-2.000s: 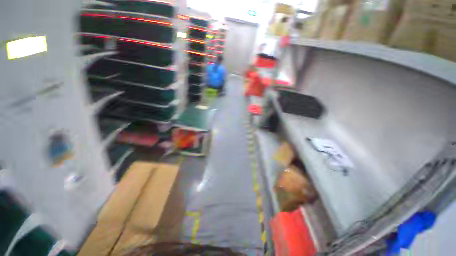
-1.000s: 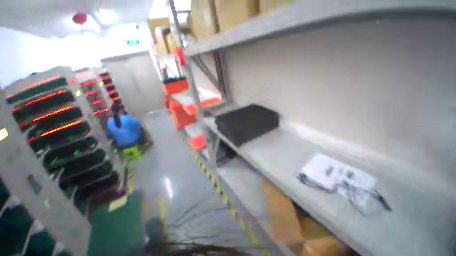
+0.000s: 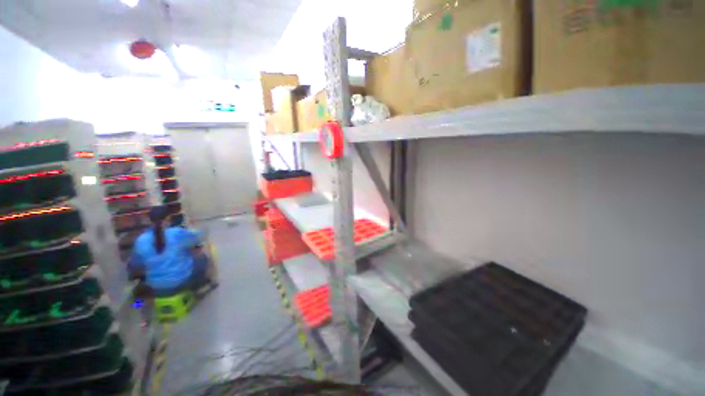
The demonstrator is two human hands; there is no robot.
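Neither of my hands is in view. Nearest in front of me, a stack of flat black trays or foam point(image 3: 495, 329) lies on the grey side shelf point(image 3: 386, 298) at the lower right. The upper shelf point(image 3: 572, 112) above it holds large brown cartons point(image 3: 468, 62). A red ring-shaped item point(image 3: 332, 140) is on the grey shelf post point(image 3: 340, 232). Dark hair-like strands blur the bottom edge.
A person in blue point(image 3: 166, 259) sits on a green stool point(image 3: 174, 306) in the aisle, by the racks. A rack point(image 3: 46, 255) with green mats and red lights stands left. Red slotted trays point(image 3: 352, 234) and red crates point(image 3: 286, 232) are on shelves beyond the post. Yellow-black tape point(image 3: 298, 325) edges the floor.
The view has moved forward along the aisle. The black stack and seated person appear larger. The papers with cable, green-topped trolley and lower cartons have left the view.
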